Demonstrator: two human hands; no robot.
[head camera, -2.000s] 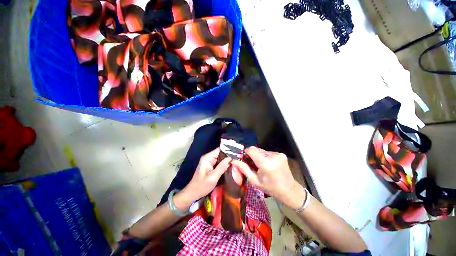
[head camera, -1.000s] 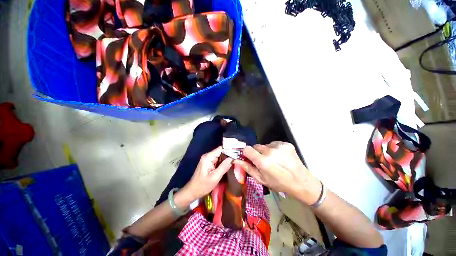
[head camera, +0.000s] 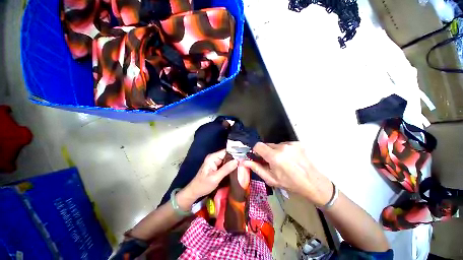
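Note:
A printed fabric bag (head camera: 236, 203) in orange, pink and brown lies lengthwise on my lap over the checked apron. A pale patch (head camera: 238, 148) shows at its far end, with black webbing (head camera: 244, 135) just beyond. My left hand (head camera: 210, 175) pinches the bag's end from the left with thumb and finger. My right hand (head camera: 284, 167) holds the same end from the right, its fingertips close to the left ones. A small silvery thing shows between the fingertips; I cannot tell if it is the snips.
A blue bin (head camera: 152, 114) with printed bags stands ahead on the left. The white table (head camera: 325, 101) on the right bears black hardware (head camera: 348, 20), a black strap (head camera: 382, 109) and printed bags (head camera: 401, 155). A blue crate (head camera: 56, 213) and a red object (head camera: 12, 138) are at the left.
My right hand and forearm have shifted right, and the wrist sits farther out. My left hand stays at the bag's end. The bin appears slightly farther left and higher in the picture.

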